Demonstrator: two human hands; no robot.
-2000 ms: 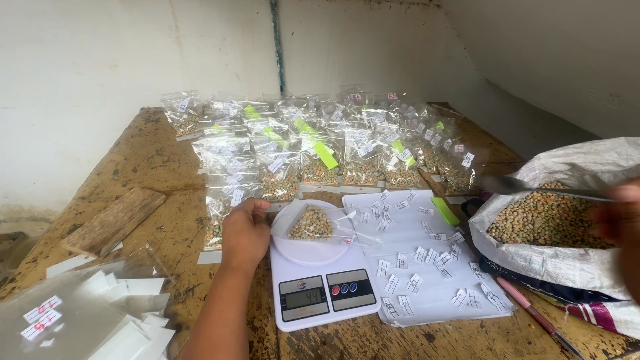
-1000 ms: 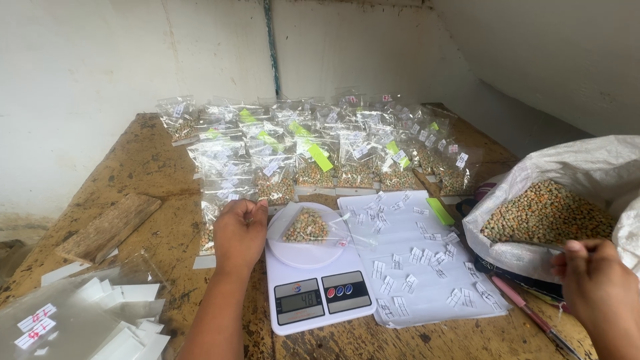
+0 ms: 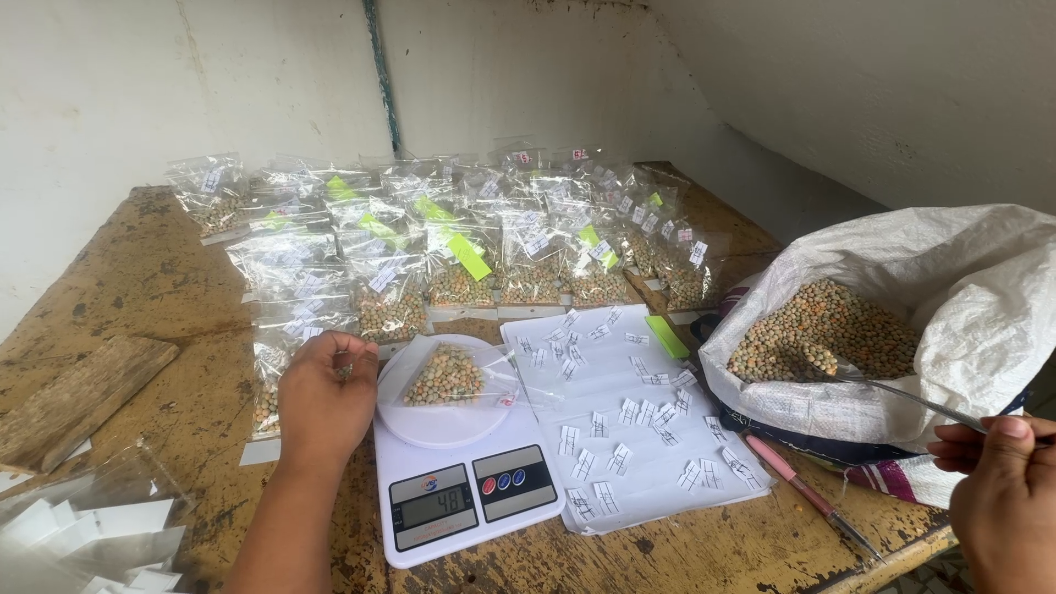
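My right hand (image 3: 1002,487) grips the handle of a metal spoon (image 3: 899,396), whose bowl holds seeds above the open white woven sack (image 3: 949,330) of mixed green and orange seeds (image 3: 825,330). My left hand (image 3: 330,396) is closed beside the scale's round pan, with a few small bits, perhaps seeds, visible between its fingers. On the white digital kitchen scale (image 3: 462,528) lies a clear plastic bag of seeds (image 3: 445,375), its mouth toward the right. Small printed labels (image 3: 648,412) are scattered over white paper sheets (image 3: 627,503) right of the scale.
Rows of filled, labelled plastic bags (image 3: 528,280) stand behind the scale. A wood block (image 3: 82,396), empty clear bags and white paper slips (image 3: 132,517) lie at left. A pink-handled tool (image 3: 813,495) lies before the sack, near the worn wooden table's edge (image 3: 891,553).
My right hand first held the spoon above the sack's right side, then moved lower to the sack's front; now the spoon's bowl shows loaded with seeds. My left hand stays beside the scale pan.
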